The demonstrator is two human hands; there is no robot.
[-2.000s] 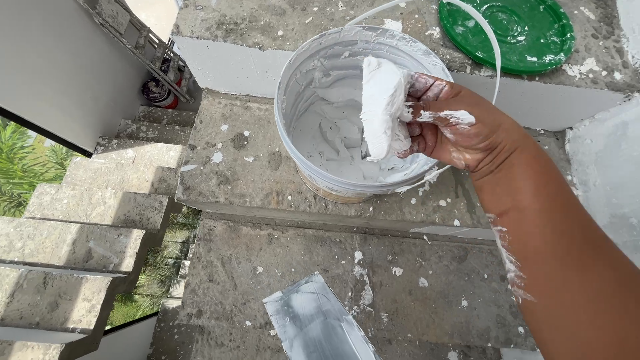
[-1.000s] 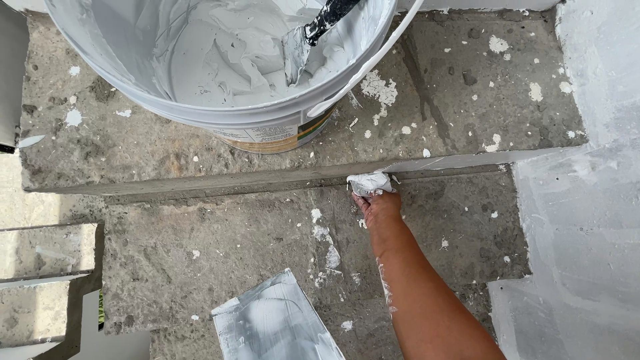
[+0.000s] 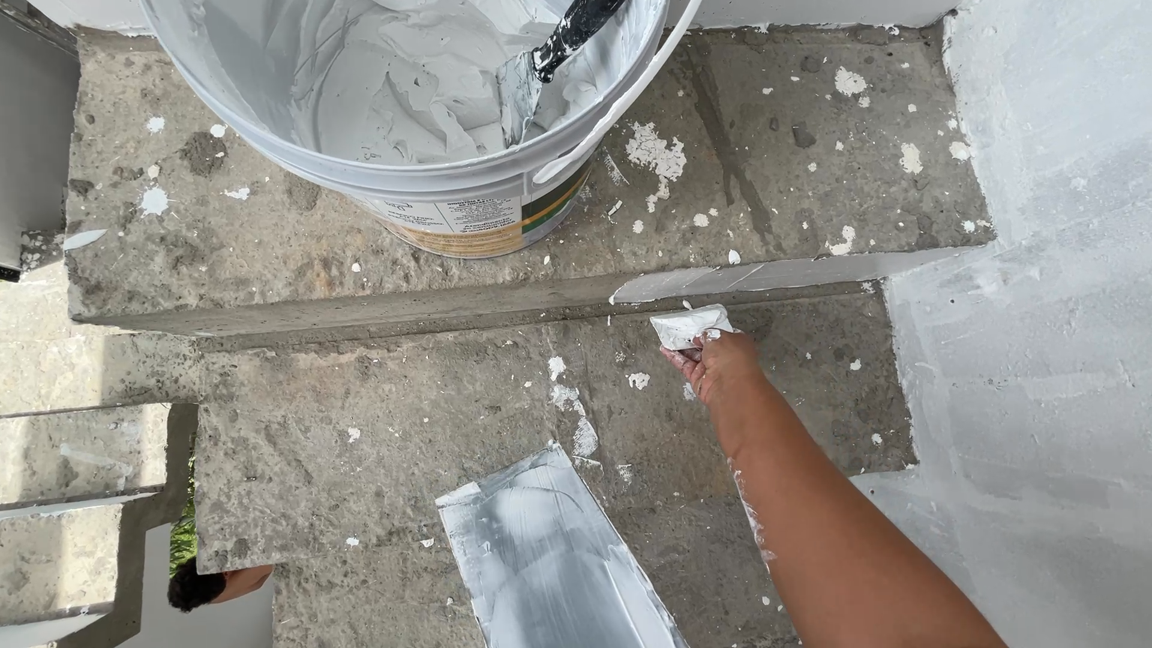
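Observation:
My right hand (image 3: 711, 360) grips a small blade (image 3: 691, 326) loaded with white putty, just below the riser (image 3: 792, 270) of a concrete step. White putty coats the right part of that riser. A large white plastic bucket (image 3: 450, 180) of putty (image 3: 405, 99) stands on the tread above, to the left. A putty knife with a black handle (image 3: 576, 36) leans inside it. At the bottom middle lies a wide, putty-smeared metal blade (image 3: 558, 549); its lower end is cut off. My left hand is not in view.
A putty-smeared wall (image 3: 1035, 360) runs along the right end of the steps. White spots dot the concrete tread (image 3: 360, 432). At left are another flight of steps (image 3: 81, 459) and a gap, where part of a person's head (image 3: 196, 585) shows.
Two seconds ago my right hand held the putty-loaded blade over the bucket; a second ago it was at the foot of the riser. White putty now shows spread along the riser's right part.

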